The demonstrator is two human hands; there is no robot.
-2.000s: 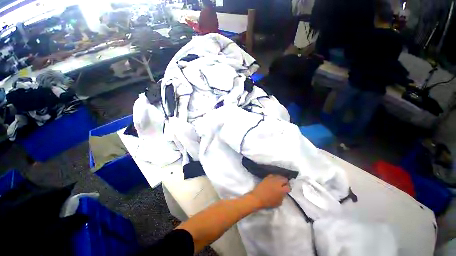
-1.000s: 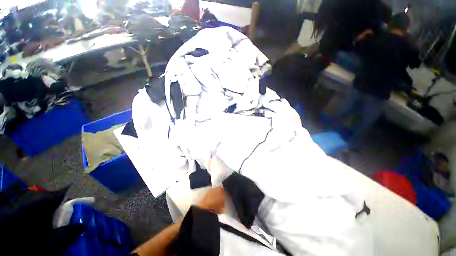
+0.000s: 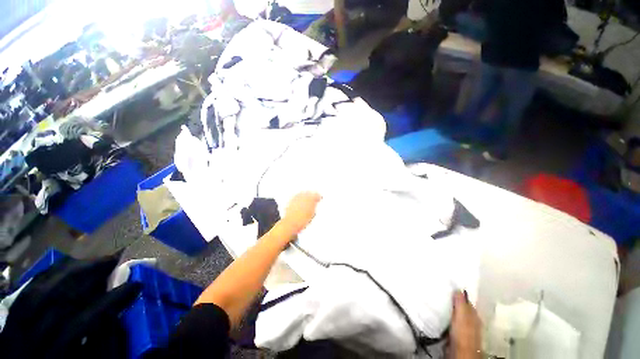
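Observation:
A white garment [image 3: 358,245] with dark piping and black patches lies spread over the near part of the pressing table [image 3: 540,245]. My left hand [image 3: 303,212] rests on its left part, beside a black patch; its fingertips are washed out by glare, so its grip cannot be told. My right hand [image 3: 464,328] is at the garment's right edge near the bottom of the picture, blurred and partly cut off. A garment pile [image 3: 281,91] lies at the table's far end.
Blue crates [image 3: 184,228] stand on the floor to the left. A pale square pad [image 3: 537,329] lies at the near right of the table. A red basket [image 3: 559,196] is beyond the right edge. A person [image 3: 516,63] stands at the back right.
My left hand has moved up onto the cloth and my right hand has come into view. The garment lies flatter, with its piping line now running toward my right hand. The view has shifted.

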